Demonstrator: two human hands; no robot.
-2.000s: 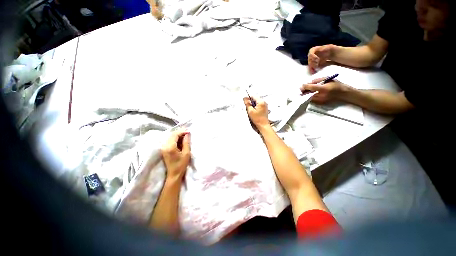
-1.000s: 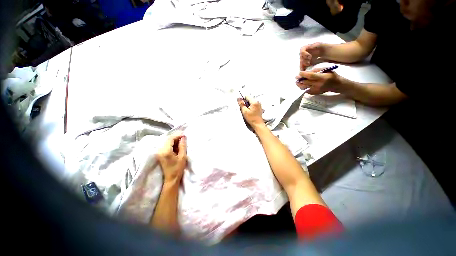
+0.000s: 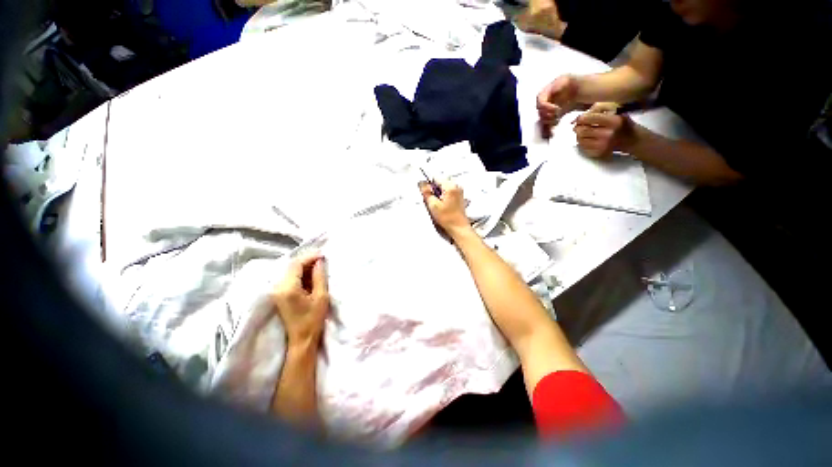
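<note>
A large pale garment (image 3: 392, 283), whitish with pinkish patches under glare, lies spread over the table in front of me and hangs over its near edge. My left hand (image 3: 303, 296) pinches the garment between thumb and fingers near its left fold. My right hand (image 3: 445, 205) is closed around small dark thread snips (image 3: 435, 188), their thin blades pointing away from me just above pale cloth. Most of the snips' grip is hidden in my fingers. Glare hides the seam lines and any loose threads.
A dark navy garment (image 3: 465, 100) lies crumpled beyond my right hand. A person in black at the right rests both hands by a white pad (image 3: 602, 187). A pale garment pile (image 3: 429, 23) lies at the back. A clear plastic item (image 3: 670, 290) lies on grey cloth below right.
The dark garment now lies spread on the table beyond my right hand. The other person's hand and pen have shifted over the pad. My hands keep nearly the same pose; the view has shifted slightly.
</note>
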